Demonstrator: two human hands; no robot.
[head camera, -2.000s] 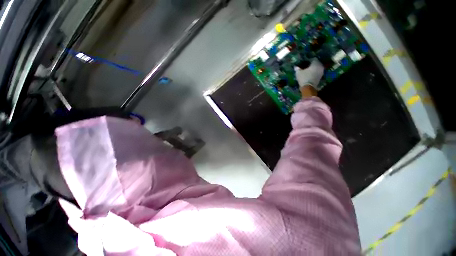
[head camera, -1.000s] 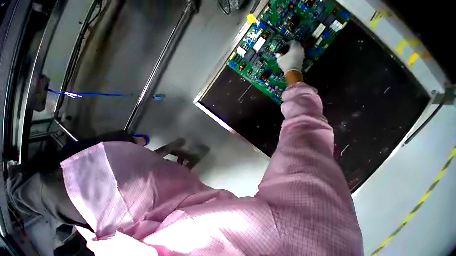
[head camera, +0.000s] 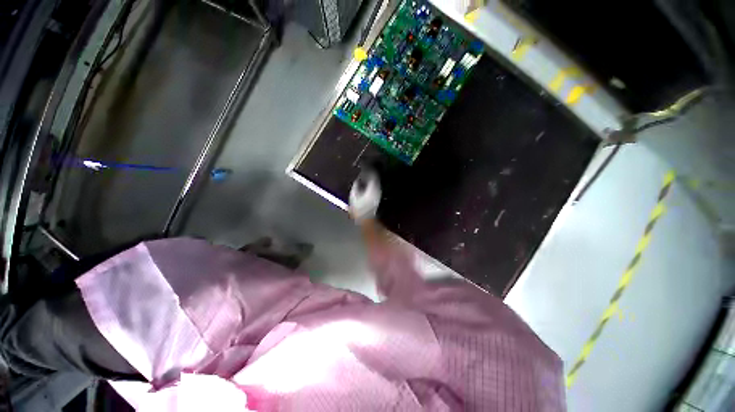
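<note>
A green circuit board (head camera: 411, 84) lies component side up at the upper end of a dark mat (head camera: 492, 161) in a pale frame. White, blue and copper-brown parts cover its face. My right hand (head camera: 367, 193), in a white glove, is blurred over the mat's near left edge, below the board and apart from it. I see nothing in it, but its fingers are too blurred to tell apart. My left hand is not in view.
Yellow tape marks the frame (head camera: 556, 84). A yellow and black striped line (head camera: 624, 278) runs along the pale floor at right. A metal rail (head camera: 218, 133) stands at left with a blue cord near it. My pink smock (head camera: 322, 346) fills the bottom.
My right hand has left the circuit board and drawn back down and left toward my body. The board stays on the mat. The view has shifted, so both appear further left.
</note>
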